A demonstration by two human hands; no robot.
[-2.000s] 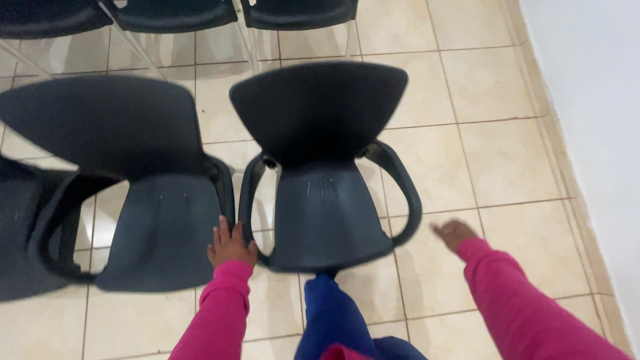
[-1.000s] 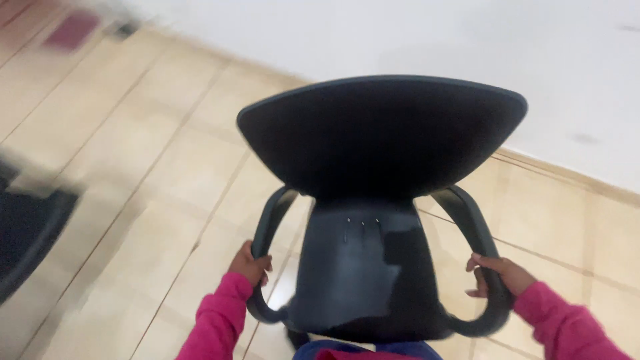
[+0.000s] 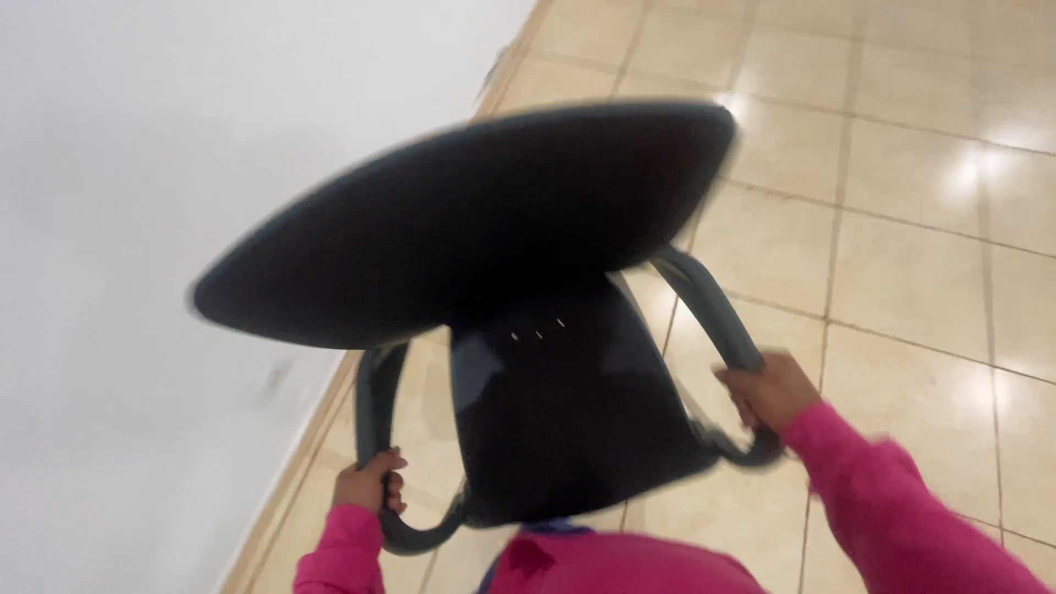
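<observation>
A black plastic armchair [image 3: 569,412] fills the middle of the head view, its wide curved backrest tilted up at the left. My left hand [image 3: 371,483] is closed around the left armrest, low on its outer side. My right hand [image 3: 767,388] grips the right armrest near its front bend. The chair's seat edge is close to my body, and its legs are hidden beneath the seat. The backrest is slightly blurred.
A white wall [image 3: 148,165] rises along the left, with a tan baseboard [image 3: 305,454] at its foot. Glossy beige floor tiles [image 3: 907,264] extend to the right, showing light reflections.
Two seconds ago my right hand was off the chair; now both hands hold its armrests. The view has swung round, and the other black chairs are out of sight.
</observation>
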